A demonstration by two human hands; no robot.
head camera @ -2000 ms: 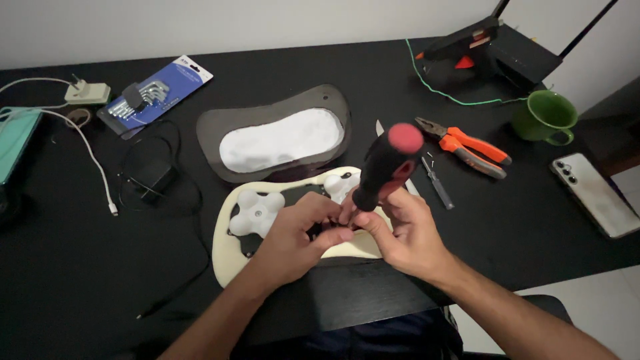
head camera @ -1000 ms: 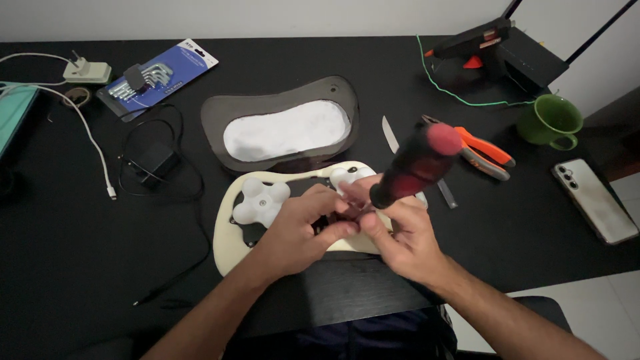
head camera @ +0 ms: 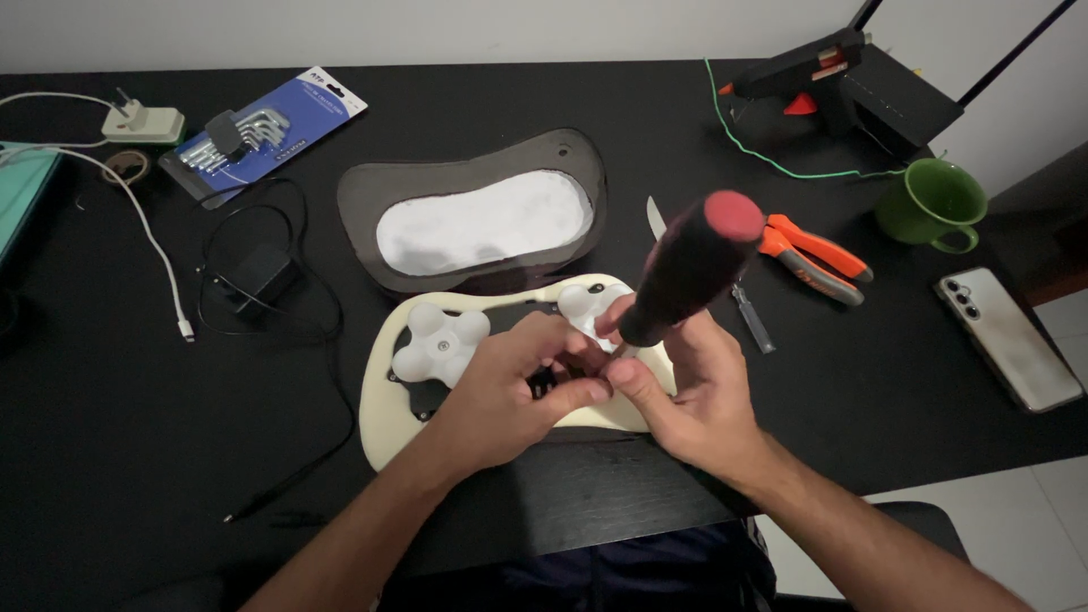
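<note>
A screwdriver with a black and red handle (head camera: 697, 263) stands tilted in my right hand (head camera: 701, 391), its shaft between my fingers. My left hand (head camera: 523, 395) meets it with fingertips bent together over a cream-rimmed massager body (head camera: 387, 425); whatever small part they touch is hidden. White lobed massage heads sit on that body, one at the left (head camera: 442, 344) and one at the right (head camera: 586, 310), partly behind my fingers. Behind the body lies a dark curved cover (head camera: 476, 174) with a white oval middle.
Orange-handled pliers (head camera: 807, 255), a knife blade (head camera: 655, 218) and a small clear-handled screwdriver (head camera: 753, 319) lie to the right, near a green mug (head camera: 931, 204), a phone (head camera: 1011, 340) and a glue gun (head camera: 807, 72). At left are packaged hex keys (head camera: 263, 132) and a black adapter (head camera: 265, 276).
The large screwdriver's handle has swung to the right and leans over more than two seconds ago. Both hands stay close together over the massager body.
</note>
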